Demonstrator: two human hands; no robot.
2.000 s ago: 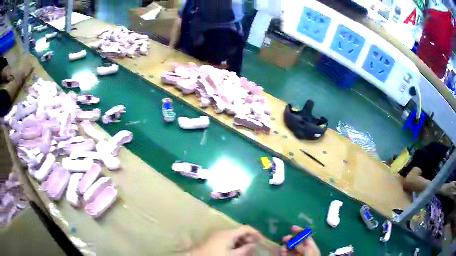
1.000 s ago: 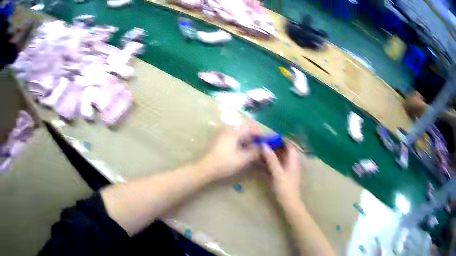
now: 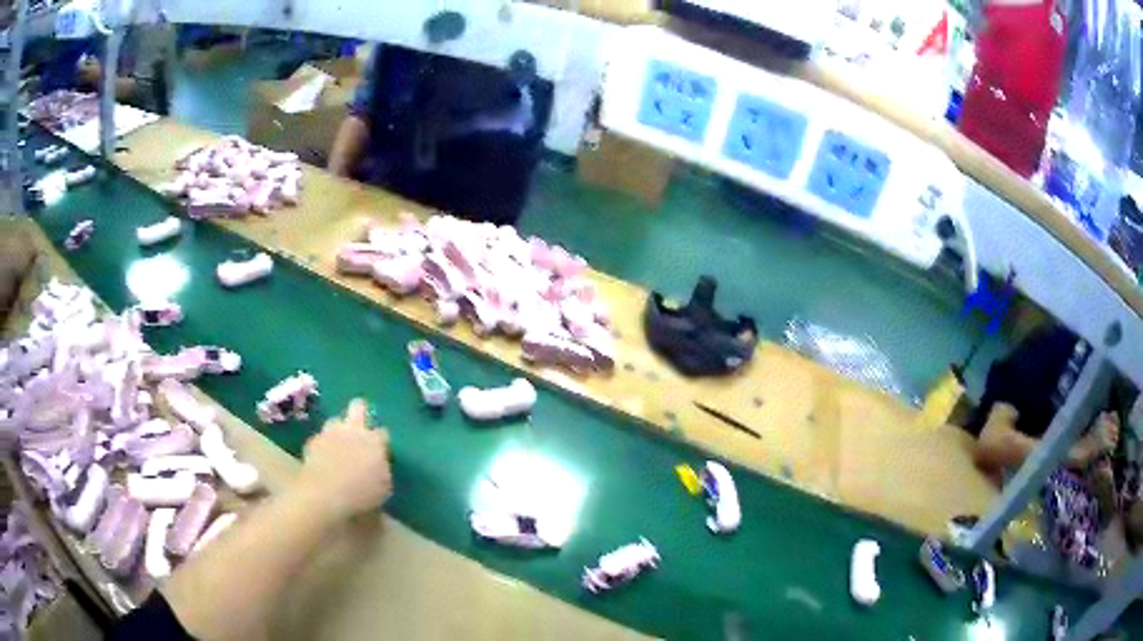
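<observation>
My left hand (image 3: 351, 461) reaches over the near edge of the green belt (image 3: 414, 495), knuckles up. Its fingertips are partly hidden, and nothing shows clearly in it. A partly assembled pink unit (image 3: 288, 397) lies on the belt just left of the hand. A unit with blue inside (image 3: 427, 373) and a pale housing shell (image 3: 498, 401) lie side by side to its right. A large heap of pink-white shells (image 3: 94, 426) covers the near bench at the left. My right hand is not in view.
On the far bench are a shell heap (image 3: 483, 286), a black bundle (image 3: 699, 328) and a thin dark stick (image 3: 727, 420). Several shells and units lie along the belt. A raised shelf with a power strip (image 3: 765, 138) crosses the upper right. People are across the belt and at the right.
The view has swung up and left. My hands held a blue object together before. My left hand is now over the belt at the left, and my right hand has left the picture.
</observation>
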